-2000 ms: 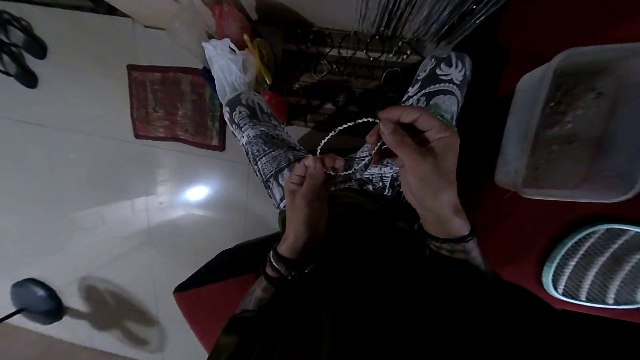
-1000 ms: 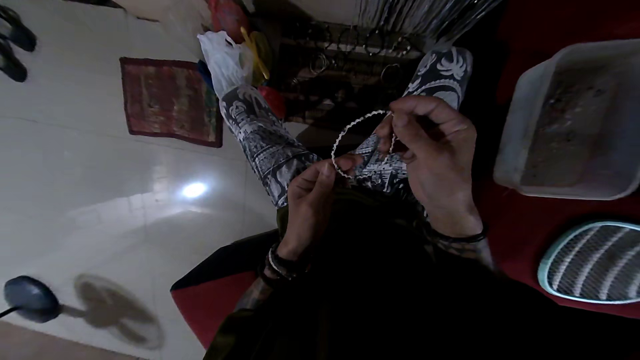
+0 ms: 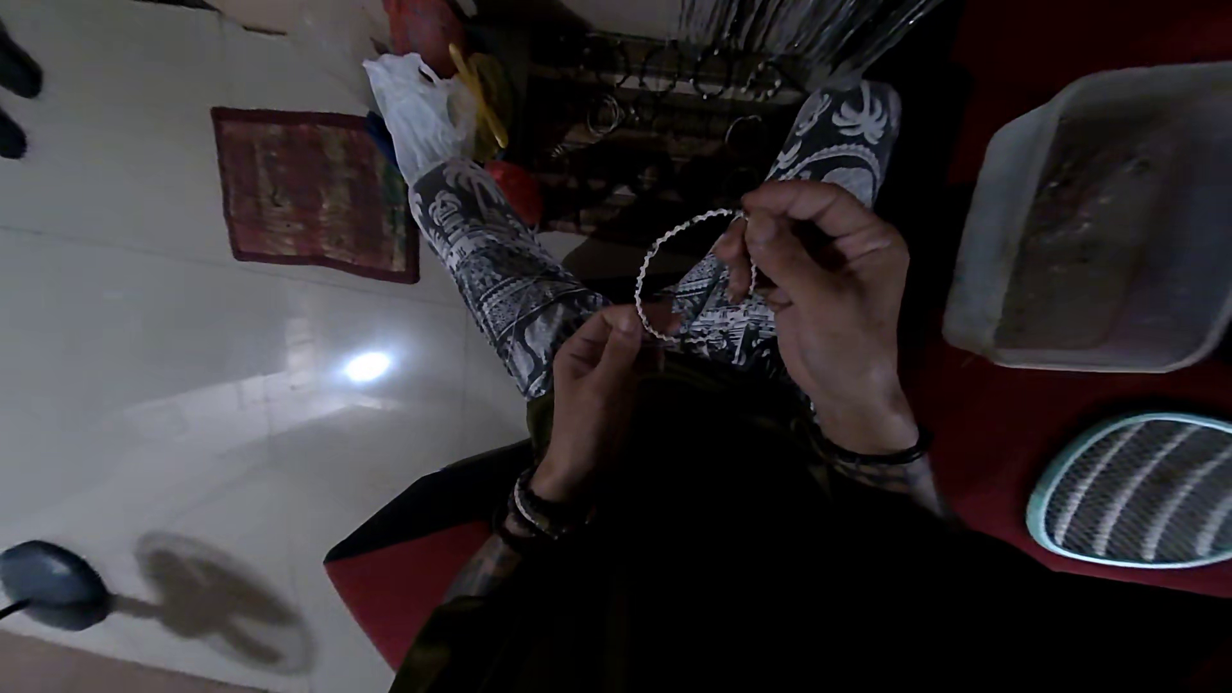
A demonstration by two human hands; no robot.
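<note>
A thin pale ring with a wavy, twisted edge (image 3: 647, 272), like a bracelet or bangle, is held up over my lap in patterned trousers (image 3: 510, 279). My right hand (image 3: 833, 279) pinches its upper right part between thumb and fingers. At its lower left, my left hand (image 3: 602, 380) has thumb and forefinger closed at the ring's edge. Dark bands circle both wrists. Beyond the ring, several bracelets (image 3: 604, 115) lie or hang on a dark rack between my legs; their details are hard to see.
A translucent plastic tub (image 3: 996, 221) and a mesh racket head with a pale green rim (image 3: 1044, 491) rest on the red seat at the right. White (image 3: 419, 111) and red plastic bags stand by my leg. A dark red mat (image 3: 308, 192) and a round stand base (image 3: 56, 585) are on the tiled floor.
Compared with two seconds ago, the ring is tilted more upright and my right hand has moved a little right. Both hands remain at the ring.
</note>
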